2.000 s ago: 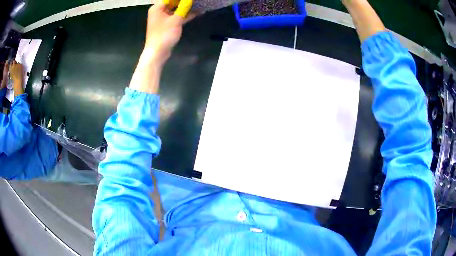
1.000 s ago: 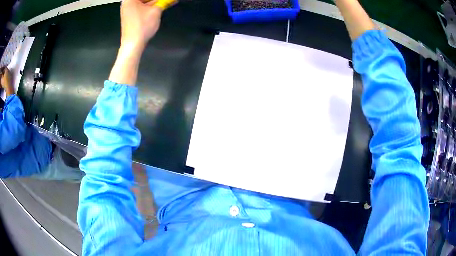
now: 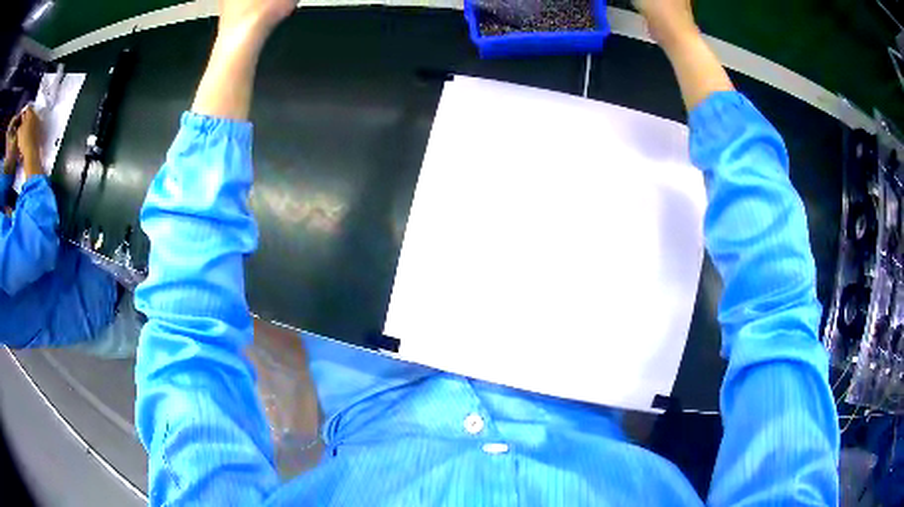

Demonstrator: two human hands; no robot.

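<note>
The white work mat lies bare on the dark green bench, with black clips at its corners. The blue screw bin stands beyond its far edge and holds many small dark screws; something clear and shiny covers part of its left side. My left hand is at the top edge, left of the bin, with its fingers cut off by the picture. My right hand is at the top edge, right of the bin, also cut off. What either hand holds is hidden.
Blister trays with round black parts stand at the bench's right side. A long black screwdriver lies on the left. Another person's hands are over a white sheet at the far left. A pale rail runs along the far bench edge.
My left hand has moved left and its yellow finger cots are out of view. My right forearm has moved left. Clear material now shows over the bin's left part.
</note>
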